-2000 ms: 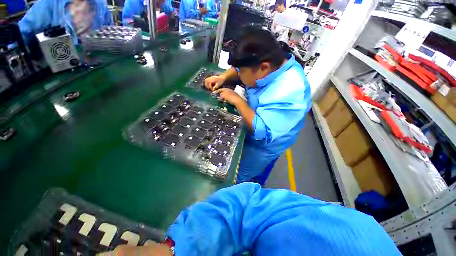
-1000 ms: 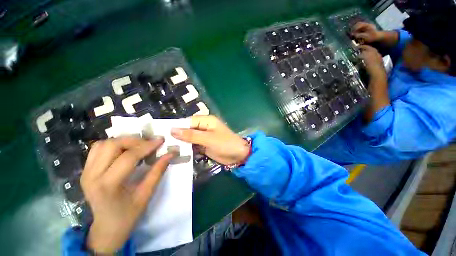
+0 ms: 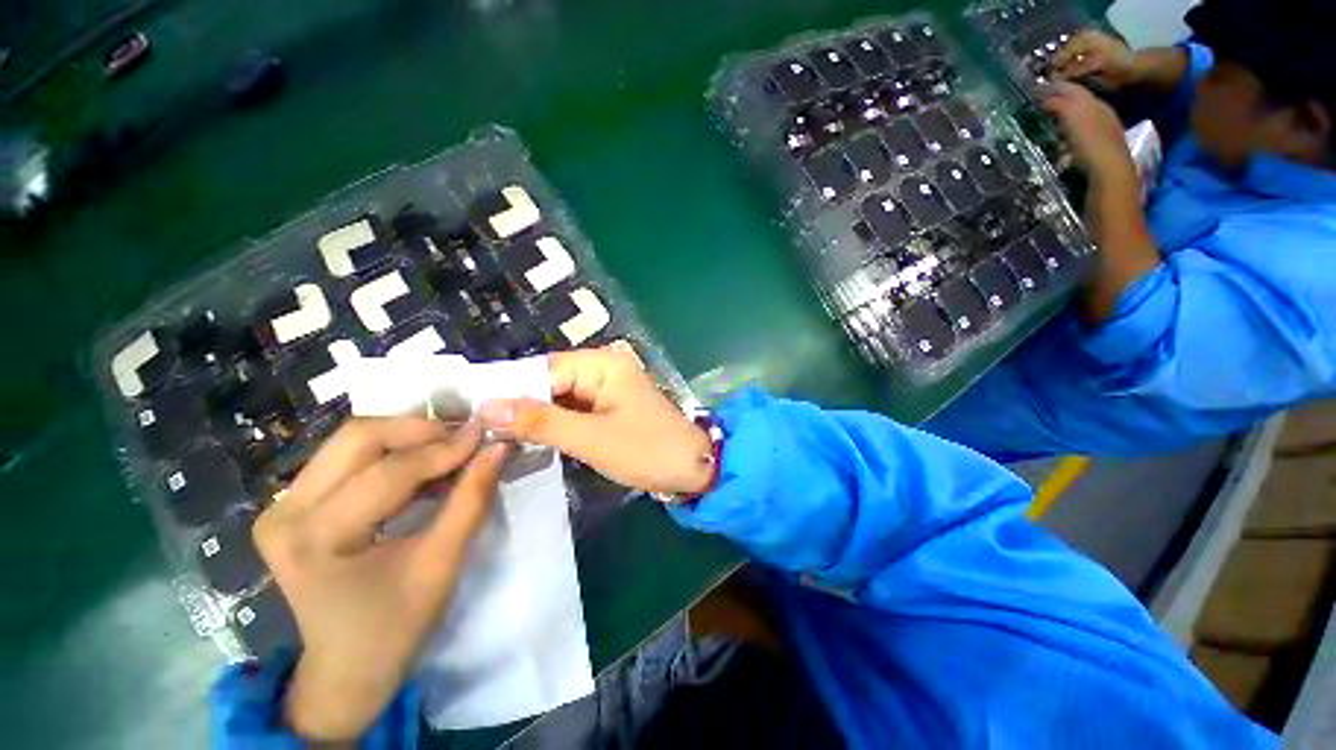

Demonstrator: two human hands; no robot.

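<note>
A white release liner sheet point(image 3: 520, 601) hangs over the tray's near edge, with grey pad bits near its upper part. My right hand point(image 3: 608, 418) grips the liner between thumb and fingers. My left hand point(image 3: 366, 535) has its thumb and index fingertips pinched at a grey adhesive pad on the liner, touching my right fingertips; the pad is mostly hidden. Under the hands, a clear blister tray point(image 3: 220, 293) holds dark modules. Several at the top and right bear cream L-shaped pads point(image 3: 349, 248); those in the left column below the top one are dark.
A second blister tray point(image 3: 843, 271) of dark modules lies to the right on the green bench point(image 3: 630, 88). Beyond it, a person in a blue smock point(image 3: 1231, 293) works at another tray point(image 3: 1011, 30). Small dark parts point(image 3: 257, 76) lie at upper left.
My hands came into view with the liner after two seconds ago. Since one second ago, my left fingertips have closed together and met my right fingertips at the grey pads.
</note>
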